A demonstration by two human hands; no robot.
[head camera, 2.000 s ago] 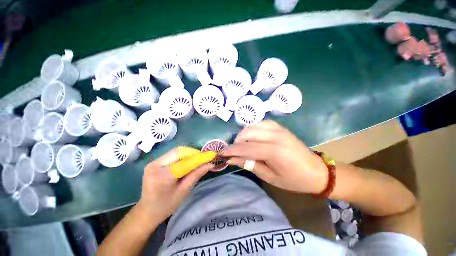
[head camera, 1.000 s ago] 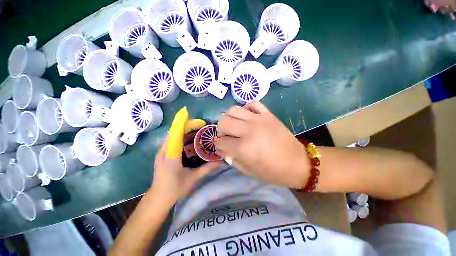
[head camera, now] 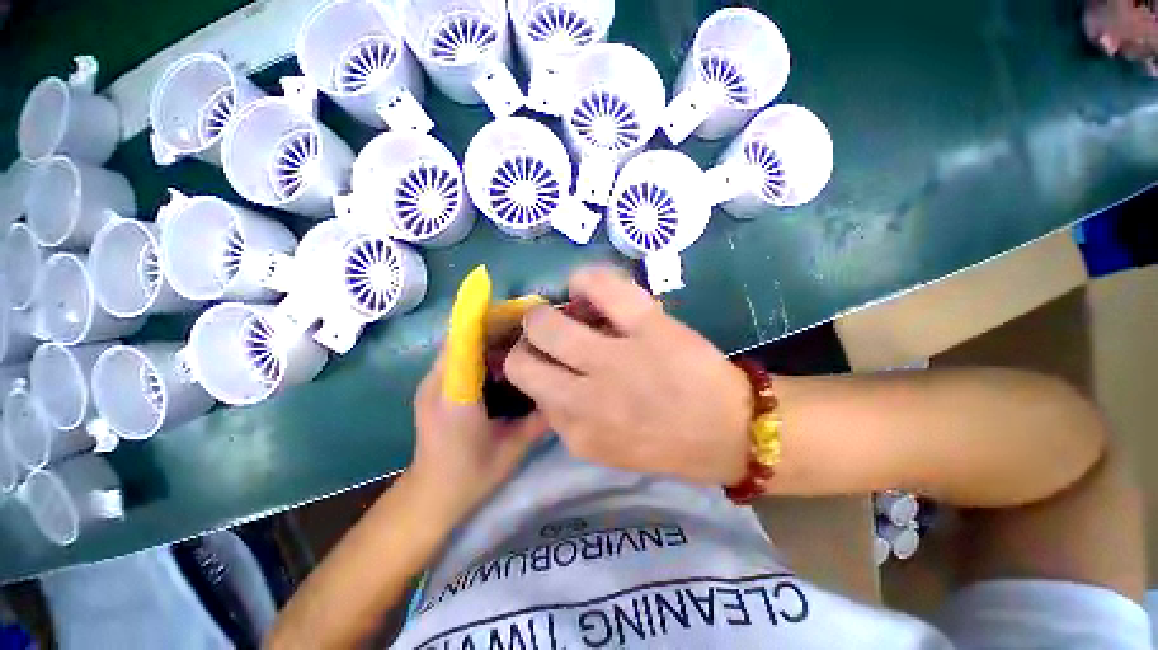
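My left hand (head camera: 467, 425), with yellow finger cots on two fingers, is at the bench's front edge, its upper yellow-covered finger pointing up. My right hand (head camera: 625, 381), wearing a red and yellow bead bracelet, is curled over and against the left fingers. A dark reddish sliver of the housing (head camera: 582, 309) shows behind the right fingers; the rest is hidden by the hands. Whether the left hand grips it cannot be seen. White cup-shaped housings with radial slots and side tabs lie beyond the hands, the nearest one (head camera: 657, 203) just above the right hand.
The housings spread over the green bench top (head camera: 914, 165) to its left end, beside a white rail (head camera: 216, 57). A blurred pinkish thing (head camera: 1125, 28) is at the top right corner. Below the bench are cardboard (head camera: 946, 298), a blue item (head camera: 1118, 235) and small white parts (head camera: 899, 523).
My right hand has moved over the reddish housing, whose slotted face showed between my hands a second ago and is now covered. The view has shifted slightly.
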